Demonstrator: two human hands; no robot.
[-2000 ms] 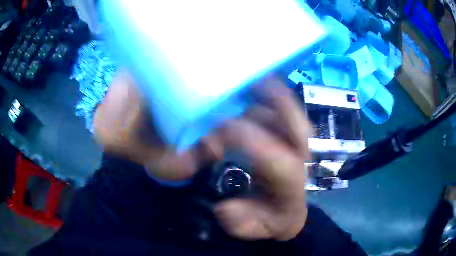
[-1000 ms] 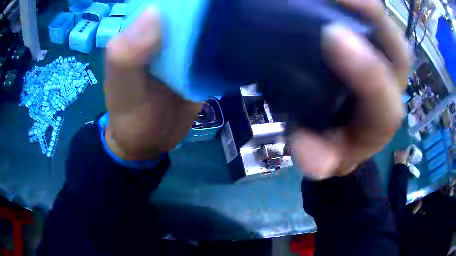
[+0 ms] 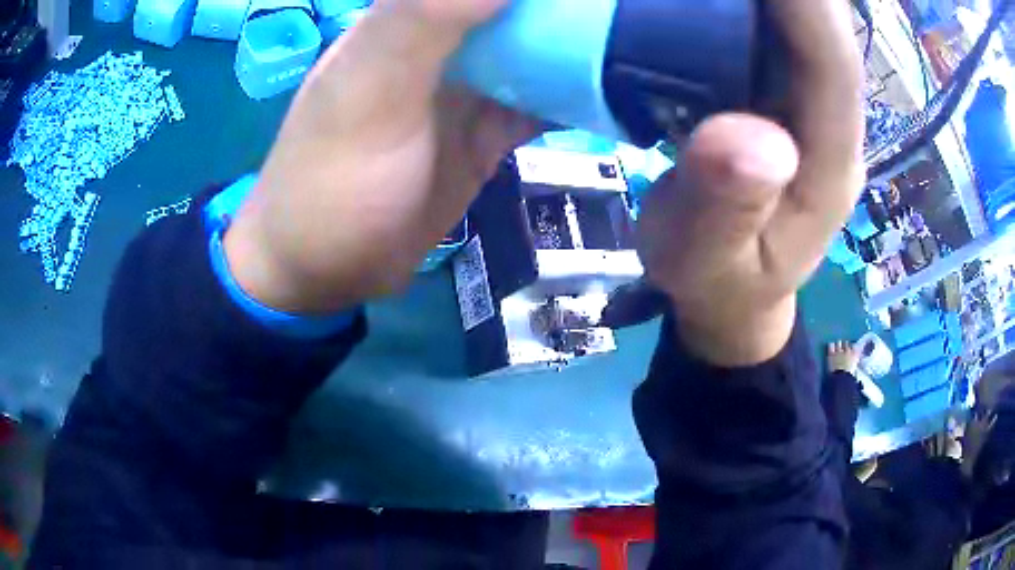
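Observation:
My left hand (image 3: 384, 167) holds a light-blue speaker housing (image 3: 545, 61) from its left side, high in the view. My right hand (image 3: 768, 189) grips a black speaker unit (image 3: 681, 61) on the right. The black unit sits against or partly inside the open side of the housing; how deep it is cannot be told. The top of both parts is cut off by the picture's upper edge. My right thumb lies on the lower side of the black unit.
A screw feeder (image 3: 557, 267) stands on the green bench below the hands, a dark tool tip by its front. Button strips (image 3: 84, 128) lie piled at left. Empty housings (image 3: 276, 50) stand at the back. Another person's hand (image 3: 844, 356) is at right, near blue boxes (image 3: 926, 356).
The housing and black unit have moved up and are less blurred. My left hand has moved up and right. The view has shifted, showing more of the feeder and the right side.

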